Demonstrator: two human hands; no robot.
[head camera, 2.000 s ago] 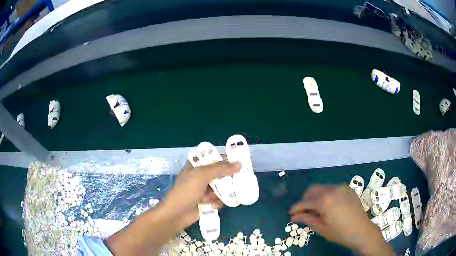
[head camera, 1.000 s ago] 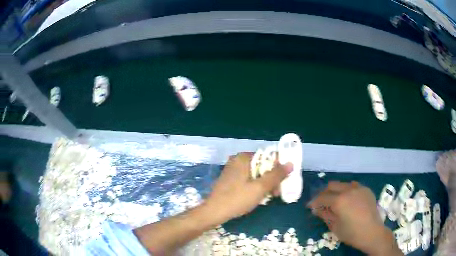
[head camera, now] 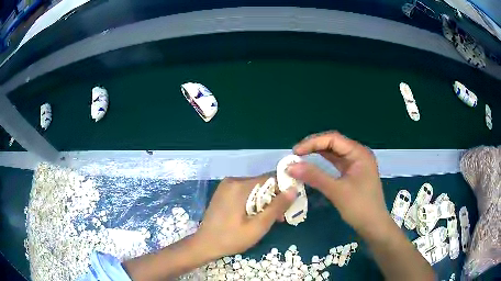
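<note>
My left hand (head camera: 236,217) holds several white oblong bases fanned out, over the bench's near side. One base (head camera: 297,207) sticks out to the right of its fingers, with a dark slot near its lower end. My right hand (head camera: 343,175) has its thumb and fingers on the upper end of that base. Whether a small piece is between those fingertips is hidden. A heap of small white inserts (head camera: 274,265) lies below the hands.
An open clear bag (head camera: 132,197) spills white pieces at left. Piled bases (head camera: 434,219) lie at right beside a pinkish bag (head camera: 486,192). A grey rail (head camera: 417,162) borders the green belt, which carries printed shells (head camera: 201,101) and a base (head camera: 409,101). A grey post (head camera: 33,129) slants at left.
My right hand has moved from above the bench up and left onto the base in my left hand. The belt's shells and bases have shifted right in view since the oldest frame.
</note>
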